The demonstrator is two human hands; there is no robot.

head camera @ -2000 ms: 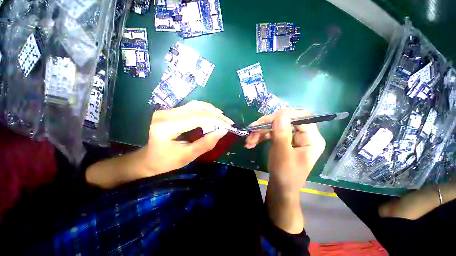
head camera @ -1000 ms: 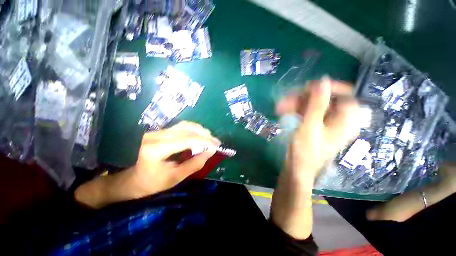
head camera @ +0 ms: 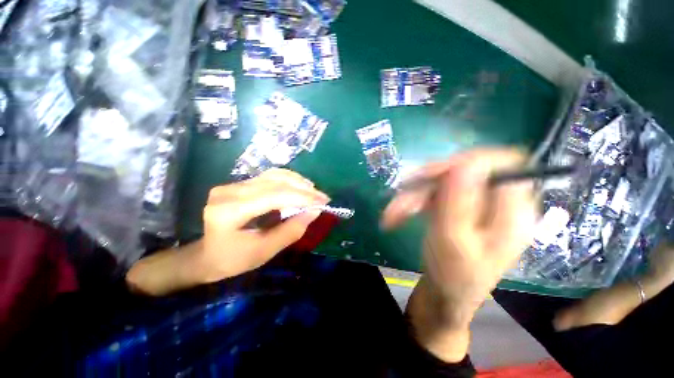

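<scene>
My left hand (head camera: pixel 247 225) pinches a small circuit board (head camera: pixel 336 211) between thumb and fingertips, its edge pointing right. My right hand (head camera: pixel 473 214) is blurred, to the right of the board and apart from it. It holds dark tweezers (head camera: pixel 528 174) like a pen, with the tip end towards the left; the tip is too blurred to make out. Loose boards lie beyond my hands: one at the centre (head camera: pixel 410 86), one nearer my right hand (head camera: pixel 378 148), and a cluster (head camera: pixel 281 136) beyond my left hand.
A clear bag of boards (head camera: pixel 96 118) fills the left side, and another bag (head camera: pixel 591 199) lies at the right. More boards (head camera: pixel 292 52) lie at the back left. Tiny pale scraps (head camera: pixel 346 244) are near the table edge. Another person's forearm (head camera: pixel 613 306) is at the lower right.
My right hand swung right from the board, where the tweezers had touched it, and is now slightly lower and nearer, tweezers pointing left. My left hand still holds the board. The view has shifted slightly.
</scene>
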